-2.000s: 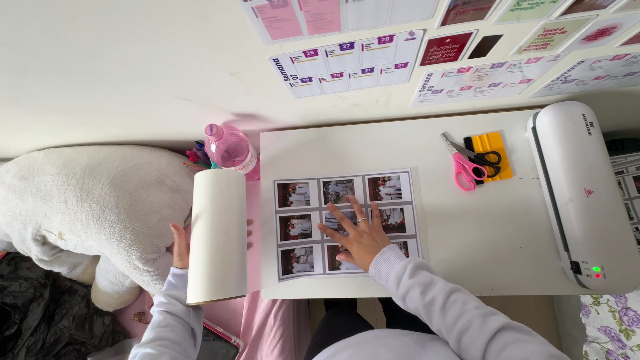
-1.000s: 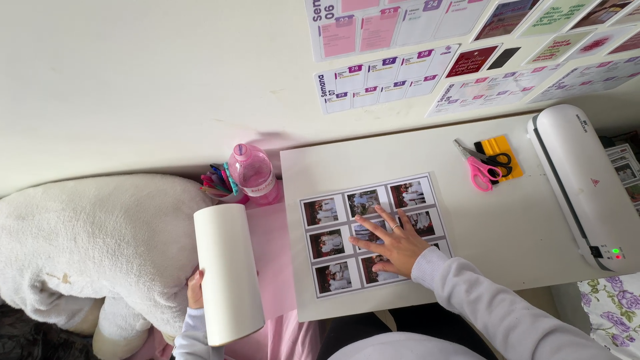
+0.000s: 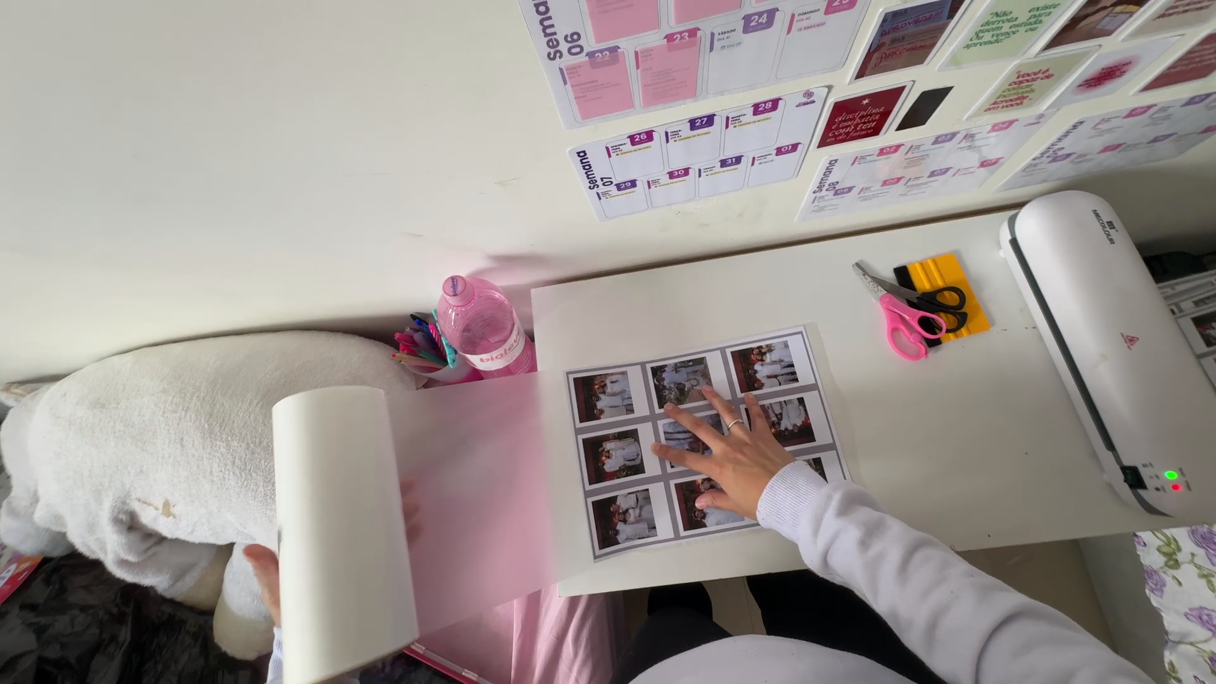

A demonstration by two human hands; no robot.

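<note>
My left hand [image 3: 263, 581] holds a thick roll of translucent film [image 3: 344, 532] off the left end of the white table; the roll hides most of the palm, and fingertips show blurred through the film. A length of film stretches from the roll to the right, over the table's left part. My right hand [image 3: 727, 454], a ring on one finger, lies spread on a printed sheet of small photos [image 3: 622, 427], pressing on its middle. The sheet lies flat with film around it. Pink-handled and black-handled scissors [image 3: 910, 318] rest on a yellow squeegee [image 3: 950, 285], right of the sheet.
A white laminator [image 3: 1102, 351] with green and red lights stands at the table's right end. A pink bottle [image 3: 484, 328] and a cup of pens [image 3: 425, 347] stand by the wall. A large white plush toy [image 3: 190, 446] lies at left. Printed planner sheets [image 3: 698, 152] hang above.
My left hand has moved left with the roll, away from the table's end, and more film shows between roll and table. My right hand stays spread on the photo sheet. The view has shifted.
</note>
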